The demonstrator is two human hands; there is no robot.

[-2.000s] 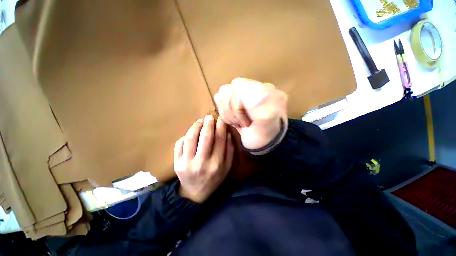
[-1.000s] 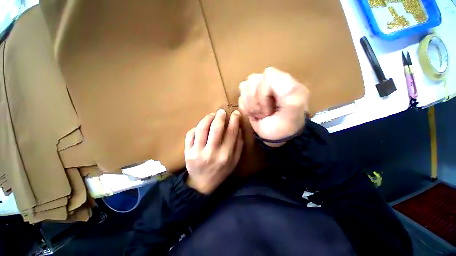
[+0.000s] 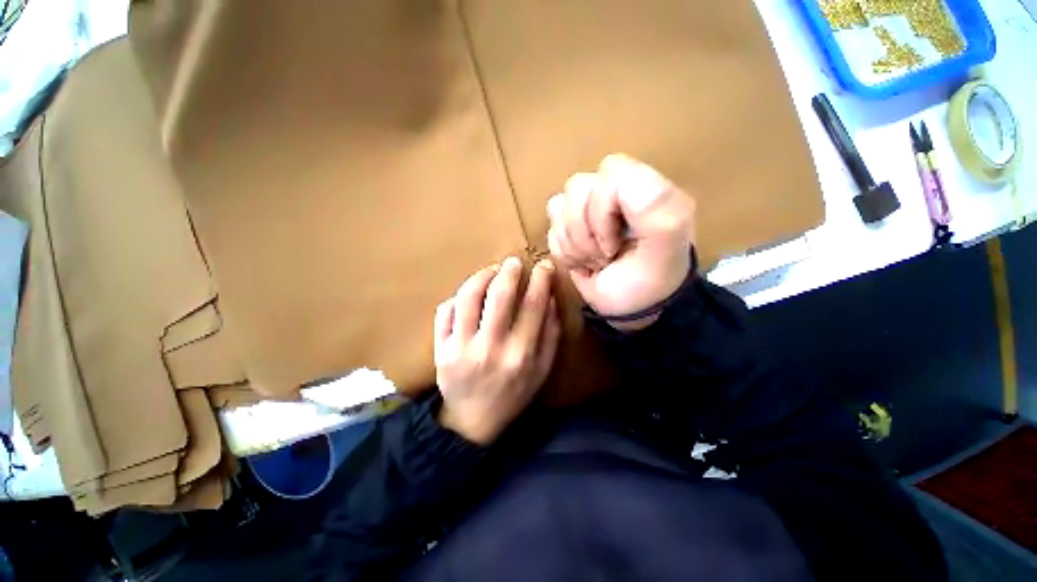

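The tan-brown leather panel lies in front of me, with a straight seam running down to my hands. My left hand rests on it palm down, fingers slightly spread, fingertips at the seam's lower end. Small dark marks or a tiny piece show just above those fingertips, too small to identify. My right hand is curled into a fist just right of the seam, close to the left fingertips. Whether it holds a tool is hidden.
Stacked brown panels overhang the bench at left. At right are a blue-rimmed tray of small gold pieces, a black hammer, pink-handled snips and a tape roll. The white bench edge borders a dark floor.
The view has shifted. Compared with two seconds ago, my right fist sits a little farther from the left fingertips, and the dark marks at the seam show between them. The left hand stays at the seam.
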